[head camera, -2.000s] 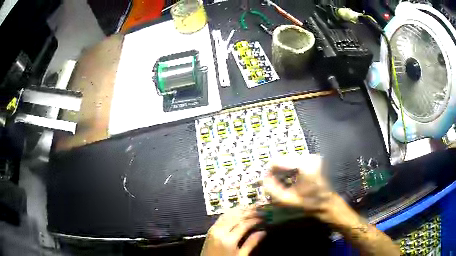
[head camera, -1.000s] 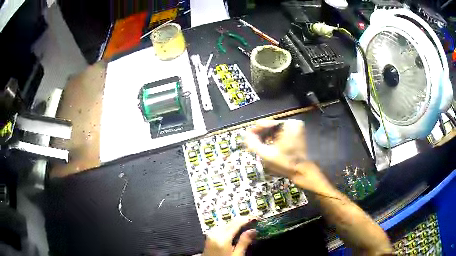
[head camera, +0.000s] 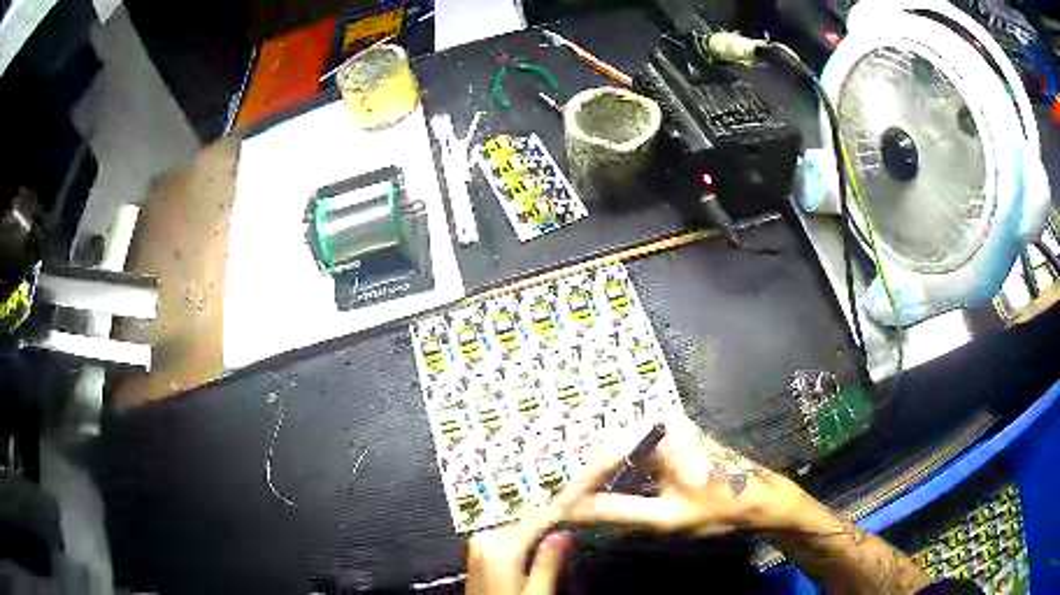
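A white PCB panel [head camera: 529, 389] with rows of small yellow-black parts lies face up on the black ribbed mat, in front of me. My right hand [head camera: 668, 482] is over its lower right corner and holds a slim dark tool [head camera: 637, 456], likely tweezers, pointing up and right. My left hand [head camera: 520, 550] is at the panel's lower edge, cut off by the frame; its fingers meet the right hand. Whether it grips the panel's edge cannot be told. The lower right boards are hidden by my hands.
Solder reel [head camera: 358, 230] on a white sheet [head camera: 262, 273]. Yellow tub [head camera: 379, 91], green cutters [head camera: 525, 79], spare panel [head camera: 532, 190], grey pot [head camera: 611, 134] and black station [head camera: 727, 128] stand behind. White fan [head camera: 918, 163] and blue crate [head camera: 1000, 436] right; metal rails [head camera: 99, 296] left; offcuts [head camera: 277, 453] on mat.
My right hand has come down from the panel's upper right area to its lower right corner, close to my left hand. The top right boards are uncovered. The view has shifted slightly.
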